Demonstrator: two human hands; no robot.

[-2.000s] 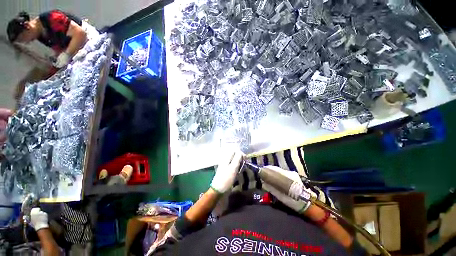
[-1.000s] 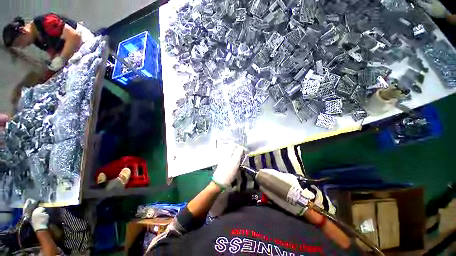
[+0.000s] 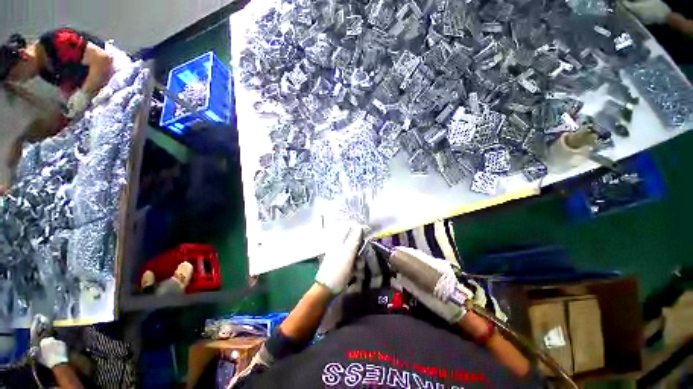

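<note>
My left hand [image 3: 340,260], in a white glove, is at the table's front edge with its fingers together around something too small to make out. My right hand [image 3: 435,283], also gloved, is closed around a grey-silver cylindrical hand tool [image 3: 416,267]. The tool's dark narrow tip points at the left fingertips. A brownish hose [image 3: 524,346] runs from the tool's rear to the lower right. Dark-grey metal parts [image 3: 410,68] are heaped over the white-topped table [image 3: 425,191]. A patch of small shiny pieces [image 3: 351,163] lies nearest my left hand.
A tan round cup or roll [image 3: 571,144] stands near the table's right front edge. Blue crates [image 3: 196,91] stand at left and right, a red crate [image 3: 204,267] at left, cardboard boxes [image 3: 566,334] at lower right. People work at a left table [image 3: 99,310]; another gloved hand [image 3: 647,9] is top right.
The view has shifted slightly, so the table sits further left. My hands and the tool stay together at the table edge. Another person's gloved hand has appeared at the top right.
</note>
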